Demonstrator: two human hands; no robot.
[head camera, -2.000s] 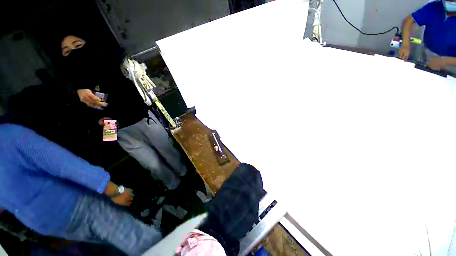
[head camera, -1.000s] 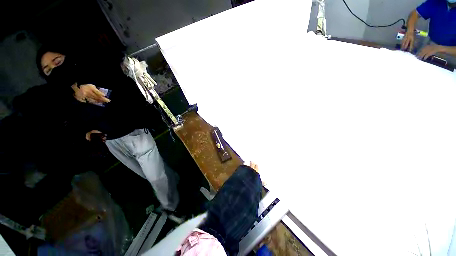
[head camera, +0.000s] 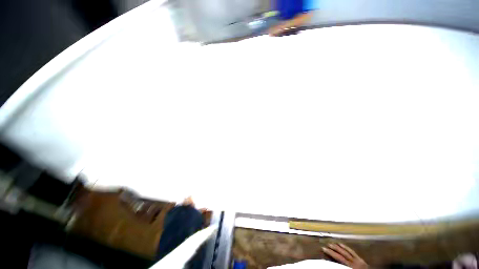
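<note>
A bright white fabric ply (head camera: 294, 126) covers most of the table. My left hand (head camera: 189, 202) shows only as fingertips past a dark sleeve, at the near cloth edge; whether it grips the cloth is hidden. My right hand (head camera: 344, 256) is low in the picture, fingers spread on the worn brown tabletop (head camera: 278, 246) below the cloth edge, with nothing visible in it. A silver rail (head camera: 225, 241) crosses the near edge between my hands. A blurred dark weight bar (head camera: 144, 207) lies on the brown table end at the left.
A yellowish strip (head camera: 367, 228) runs along the near table edge. A blue knob (head camera: 239, 264) is beside the rail. Across the table, a person's arm (head camera: 291, 23) reaches to the far edge near a blurred small machine (head camera: 257, 23). White pointed shapes cover part of the lower frame edge.
The view has swung right and blurred; the standing person at left is out of view. My right hand has come into view. My left hand is still at the near cloth edge.
</note>
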